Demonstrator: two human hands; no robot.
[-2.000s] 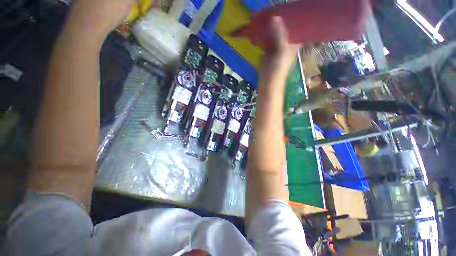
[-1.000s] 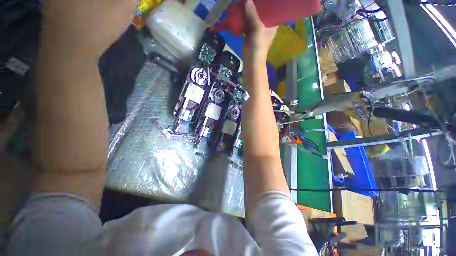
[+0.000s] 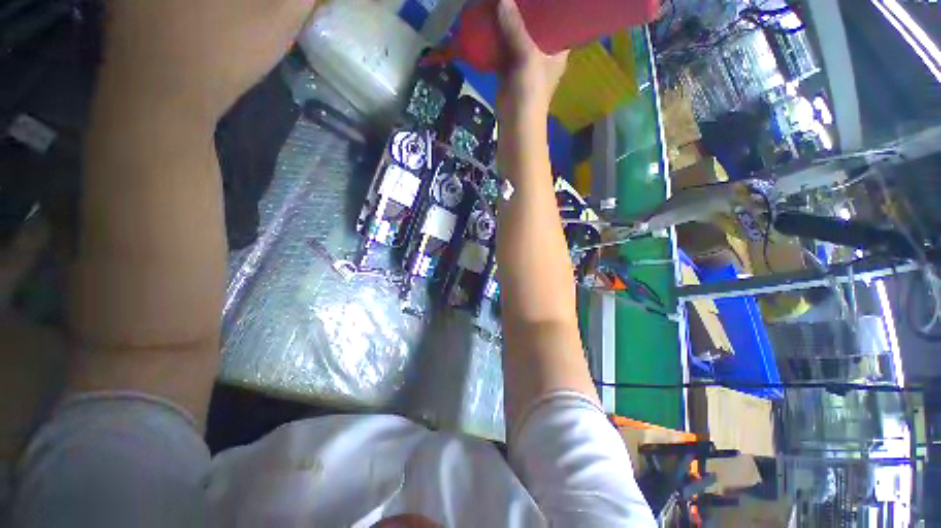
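My right hand is shut around a red squeeze bottle at the top of the view, above the far end of the bench. My left hand reaches to the top left; its fingers are cut off by the frame's edge. Several black open housings lie side by side on the bench, with green boards at the far end, silver round discs and white rectangles. Thin cables stick out at their near ends. My right forearm hides some of the housings.
The bench is covered in clear plastic film. A white rounded object stands at its far end. A green conveyor, a yellow bin and a blue bin are at the right. Dark material lies left.
The view has shifted. The red bottle sits further left in view than two seconds ago, still in my right hand. The housings stay side by side on the bench.
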